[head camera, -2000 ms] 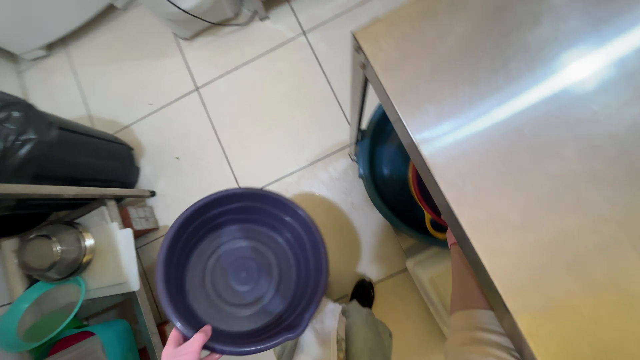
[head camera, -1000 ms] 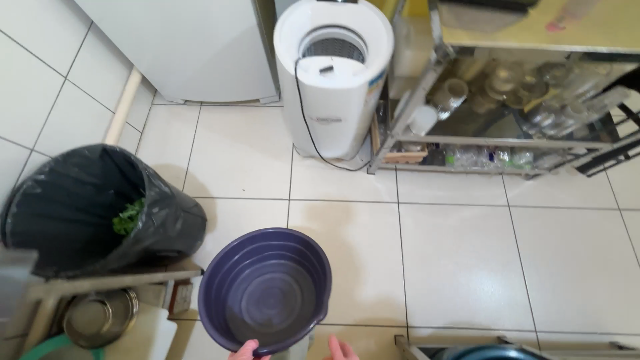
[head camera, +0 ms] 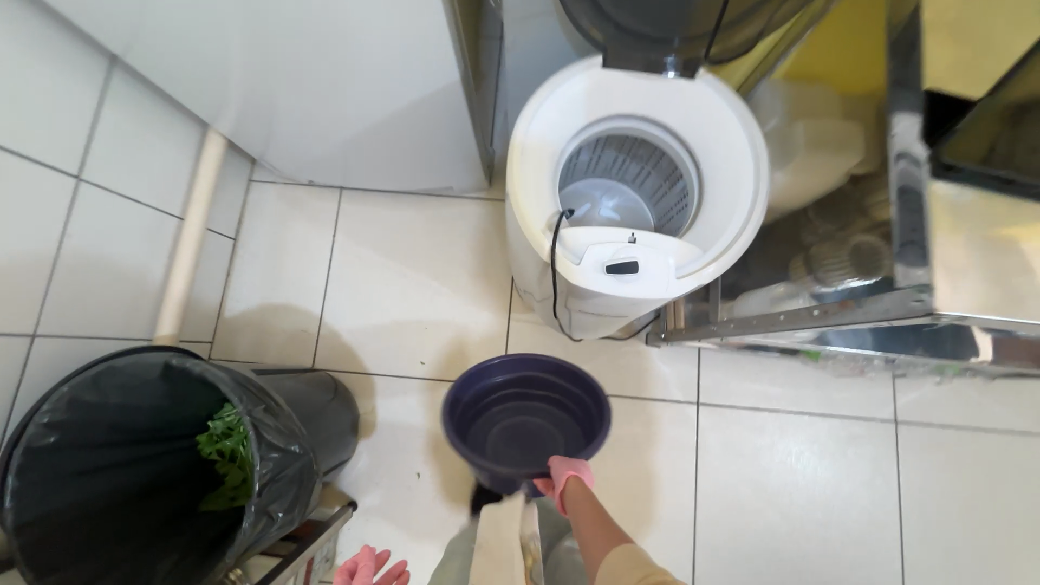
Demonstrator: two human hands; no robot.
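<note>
My right hand, in a pink glove, grips the near rim of a dark purple plastic basin, which looks empty. My left hand, also gloved in pink, is at the bottom edge with fingers spread, apart from the basin and holding nothing. Beyond the basin stands a white round spin dryer with its lid raised; its perforated drum shows no load. A black cord hangs over the dryer's front. Whether the basin rests on the floor cannot be told.
A black bin lined with a plastic bag stands at the left with green leaves inside. A metal shelf edge is below it. At the right is a metal rack with containers. A large white appliance stands behind.
The basin was held by my left hand; now my right hand holds it and the left is off it. The view has swung from the metal table to the spin dryer.
</note>
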